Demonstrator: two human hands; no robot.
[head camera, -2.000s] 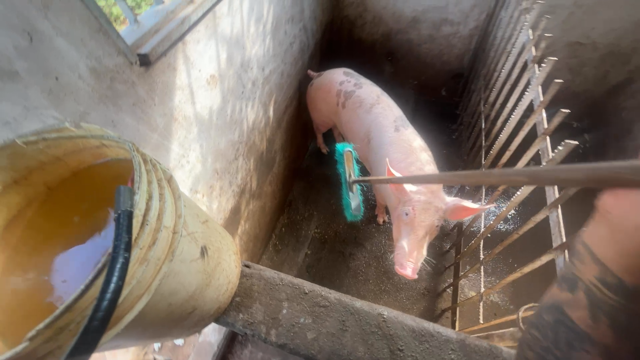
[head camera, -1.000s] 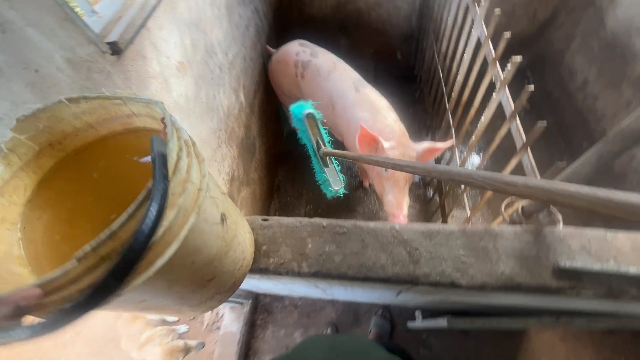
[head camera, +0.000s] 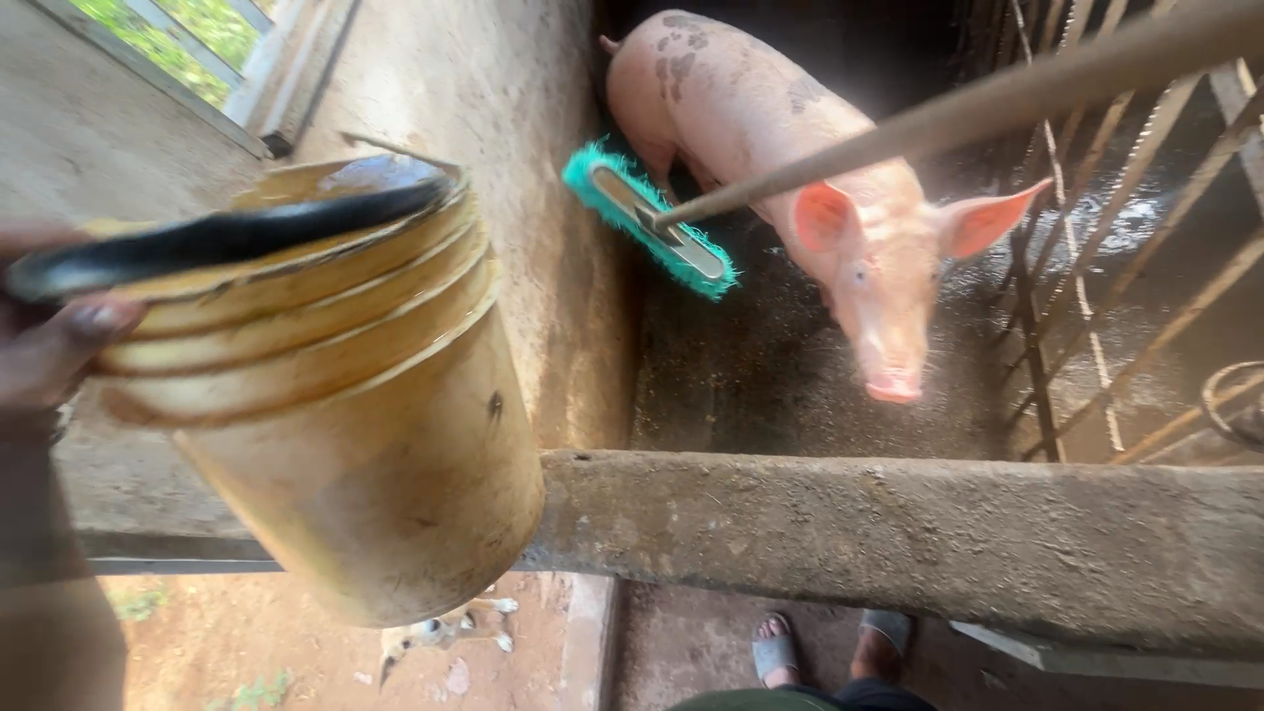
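My left hand (head camera: 49, 346) grips the yellowed plastic bucket (head camera: 395, 464) near its rim, by the black handle sleeve (head camera: 237, 232). The bucket is tilted, its mouth toward the pen wall, with some liquid at the far rim. A scrub brush with green bristles (head camera: 711, 281) is held out over the pen on a long wooden pole (head camera: 889, 138), which runs out of view at the upper right. My right hand is not in view. Beside the brush stands a pink pig (head camera: 760, 109) with dark spots, its head toward me.
A concrete ledge (head camera: 889, 543) crosses in front of me. Rusty metal bars (head camera: 1136, 227) line the pen's right side, and a plastered wall (head camera: 474, 89) its left. The pen floor (head camera: 731, 365) looks wet. Below the ledge are feet in grey sandals (head camera: 775, 652) and a dog (head camera: 444, 632) lying on dirt.
The bucket, upright enough a second ago to show brownish liquid inside, now shows mostly its side. My left hand has come further into view. My right forearm, seen two seconds ago, is out of view.
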